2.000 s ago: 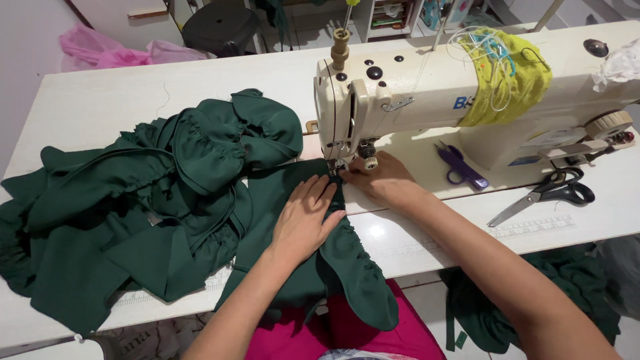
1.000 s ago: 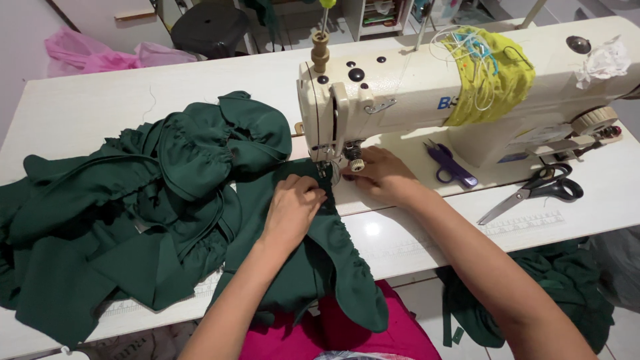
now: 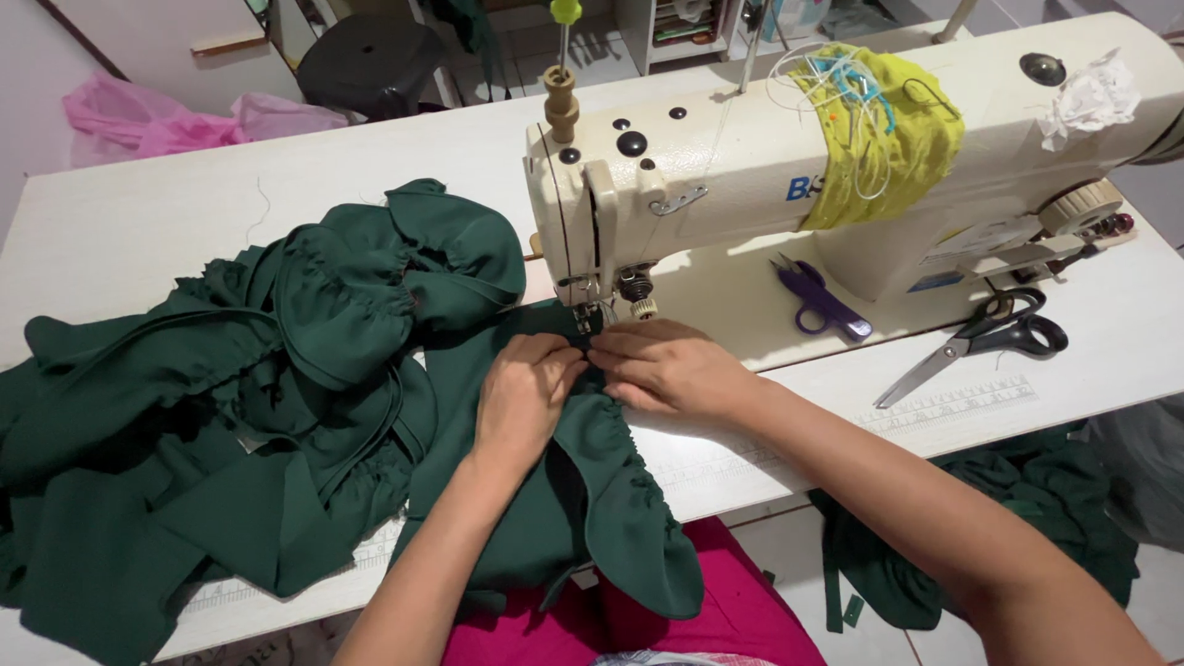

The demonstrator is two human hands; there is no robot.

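Dark green gathered fabric (image 3: 518,546) runs from my lap up to the presser foot (image 3: 585,319) of a cream sewing machine (image 3: 731,139). My left hand (image 3: 523,393) pinches the fabric just in front of the foot, its fingers bent. Touching the same spot from the right, my right hand (image 3: 675,370) grips the fabric's edge, thumb and fingers together. The needle tip and the pinched cloth are partly hidden by fingers. A large heap of the same green fabric (image 3: 213,370) lies left of the machine.
Purple thread snips (image 3: 819,301) lie on the machine bed, and black-handled scissors (image 3: 971,342) on the white table (image 3: 148,203). Yellow-green cloth with pins and thread (image 3: 888,139) drapes over the machine arm. More green fabric (image 3: 1008,527) sits below at right. A black stool (image 3: 370,65) stands behind.
My left hand has gone from lying flat on the fabric to pinching it. My right hand has come from beside the foot to the fabric edge in front of it, next to my left.
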